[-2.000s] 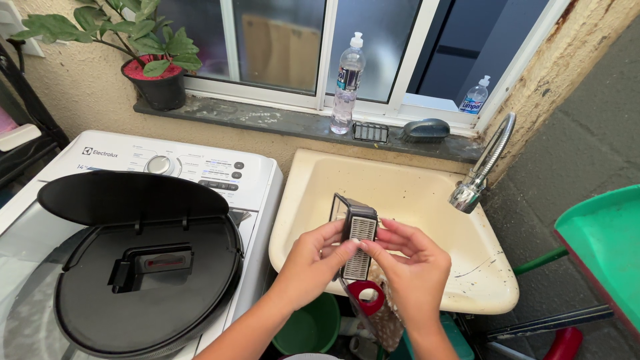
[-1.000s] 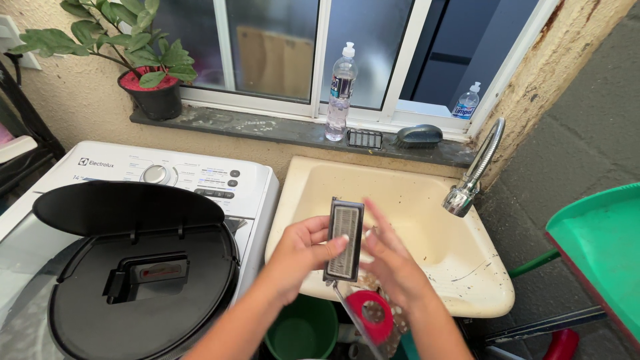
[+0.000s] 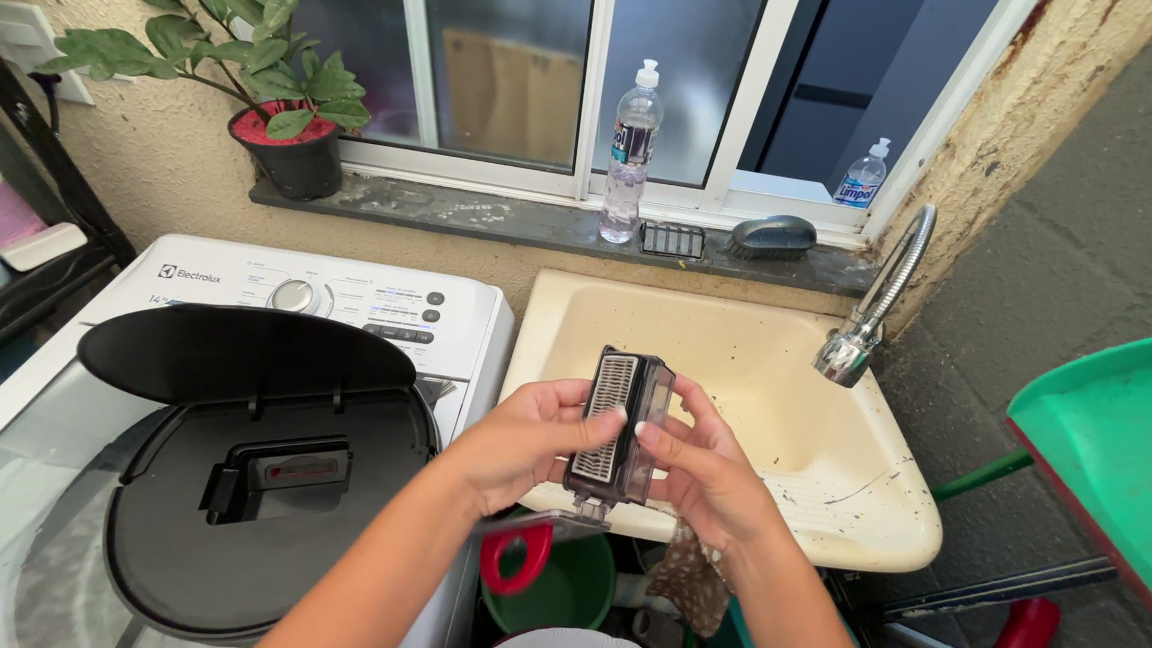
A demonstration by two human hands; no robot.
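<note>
Both hands hold a dark plastic dustbin box with a pleated filter (image 3: 608, 418) over the front edge of the cream utility sink (image 3: 657, 315). My left hand (image 3: 531, 436) grips its left side, the thumb on the pleats. My right hand (image 3: 706, 459) holds the clear right side, thumb near the filter's edge. A transparent flap hangs open from the lower end. To the left, a black round robot vacuum (image 3: 270, 558) lies on the washing machine (image 3: 468, 315), its lid raised and its bin cavity exposed.
On the stone sill stand a potted plant (image 3: 301, 166), a detergent bottle (image 3: 630, 153), a black soap rack (image 3: 672, 240) and a scrub brush (image 3: 772, 236). A flexible faucet (image 3: 850, 346) overhangs the sink's right side. A green dustpan (image 3: 1093, 441) is at right; a green bucket (image 3: 562, 594) is below.
The filter box has turned so its clear side shows at the right. My right hand, blurred beside the box a second ago, now grips that side.
</note>
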